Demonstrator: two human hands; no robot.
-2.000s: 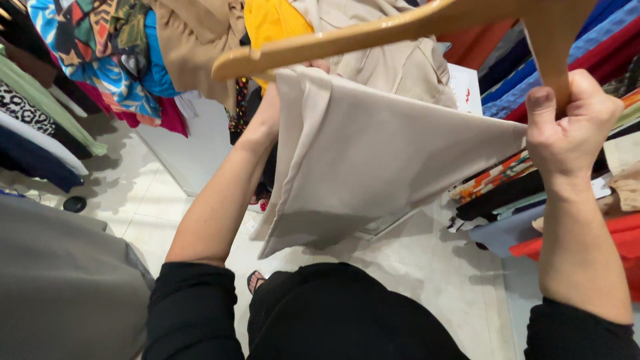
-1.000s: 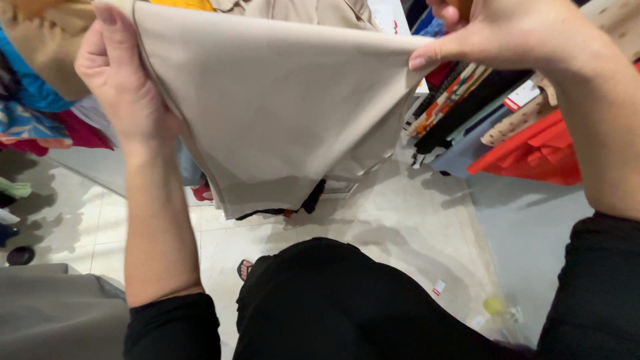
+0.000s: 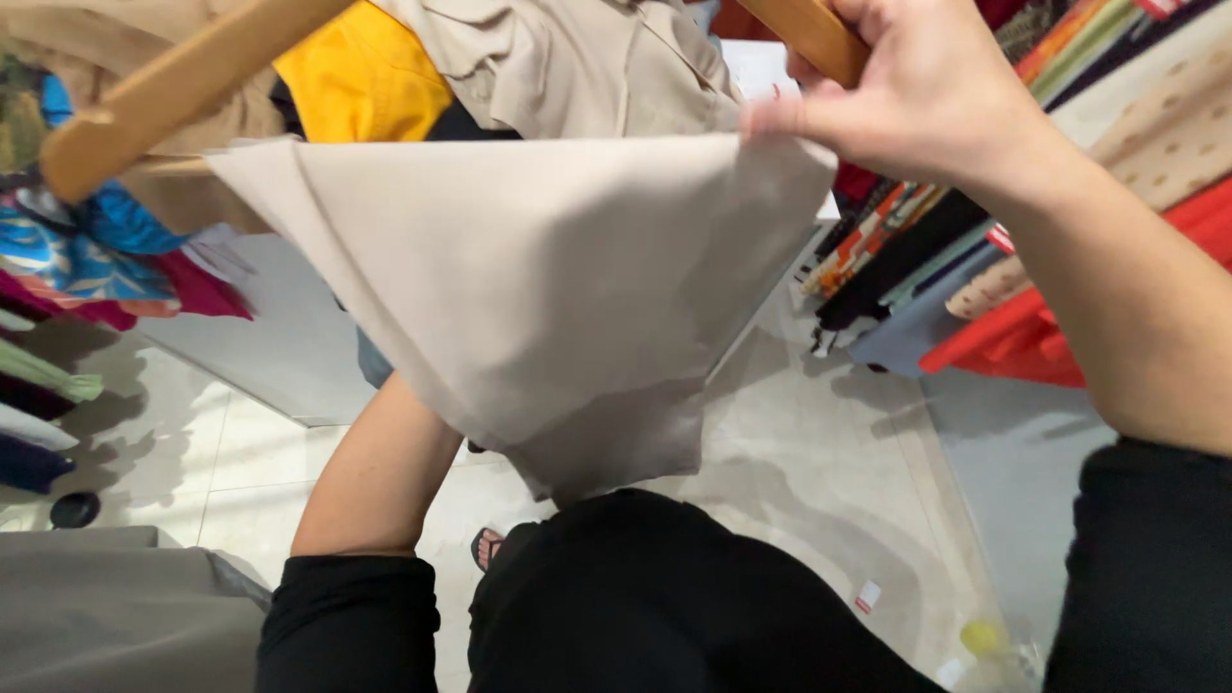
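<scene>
A light beige folded garment (image 3: 539, 269) hangs in front of me with its top edge nearly level. My right hand (image 3: 866, 106) is at its upper right corner, thumb on the cloth, and also grips a wooden hanger (image 3: 192, 91). One arm of that hanger reaches out at the upper left, above the cloth; its middle lies out of the frame. My left forearm goes up behind the garment, which hides my left hand. The lower end of the garment narrows just above my black clothing.
Behind lies a pile with a yellow garment (image 3: 366, 77) and a beige garment (image 3: 577, 67) on a white stand (image 3: 260, 327). Clothes hang at the right, among them a red garment (image 3: 1020, 332). Grey fabric (image 3: 106, 616) is at lower left; a small tag (image 3: 867, 597) lies on the floor.
My left hand, seen at the garment's upper left corner a second ago, has gone behind the cloth. The wooden hanger, out of view then, shows again at the top.
</scene>
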